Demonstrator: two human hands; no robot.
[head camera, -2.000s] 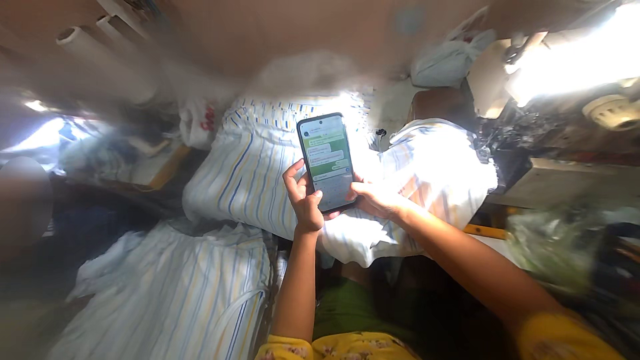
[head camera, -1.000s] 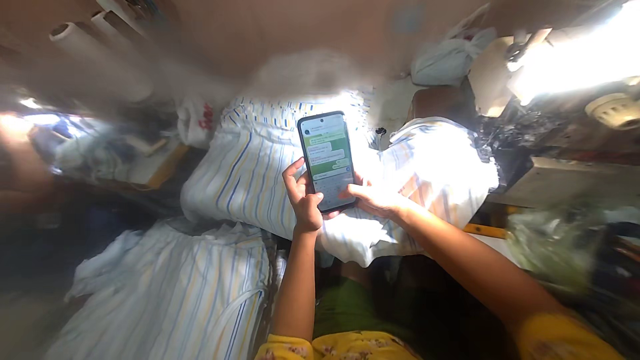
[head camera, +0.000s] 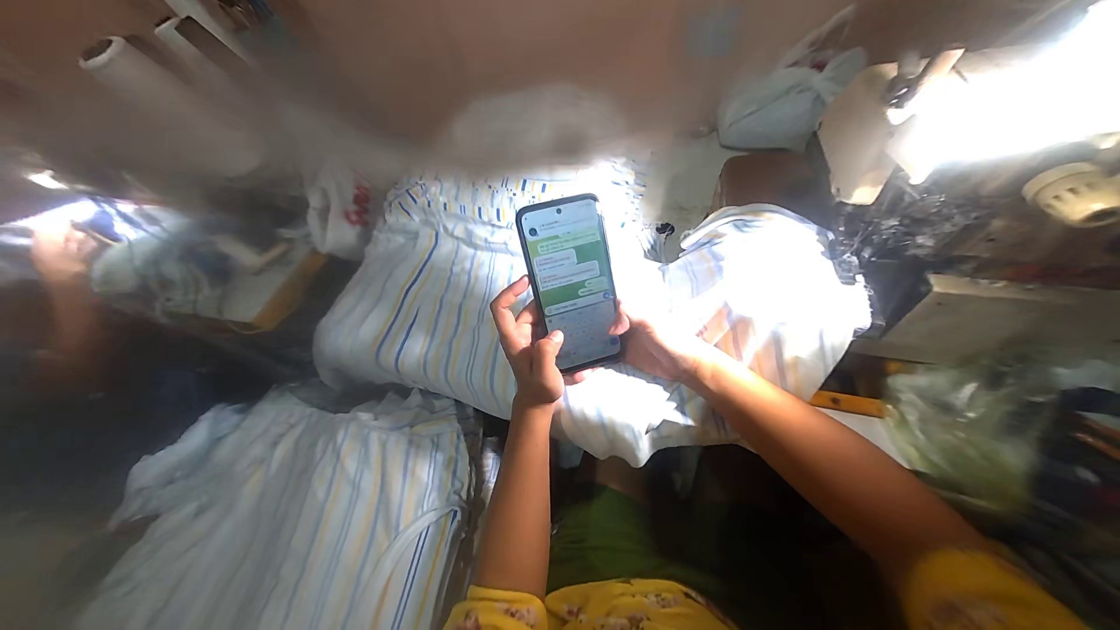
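A smartphone (head camera: 573, 284) is held upright between my two hands, its screen lit with a chat and an on-screen keyboard. My left hand (head camera: 532, 346) grips the phone's lower left side, the thumb over its edge. My right hand (head camera: 652, 343) holds the lower right side, thumb at the keyboard's edge. Beneath and behind the phone lies white striped fabric (head camera: 411, 306), gathered at the top, reaching right into bright light. A second heap of striped fabric (head camera: 306, 507) is at the lower left.
Thread cones (head camera: 131, 74) are at the upper left. Another person's hand (head camera: 66, 254) shows at the far left. A white bag (head camera: 774, 109) and a bright lamp (head camera: 1015, 96) are at the upper right. A clear plastic bag (head camera: 971, 429) lies at the right.
My right thumb has moved from over the phone's keyboard to its right edge. Another person's hand has come into view at the far left.
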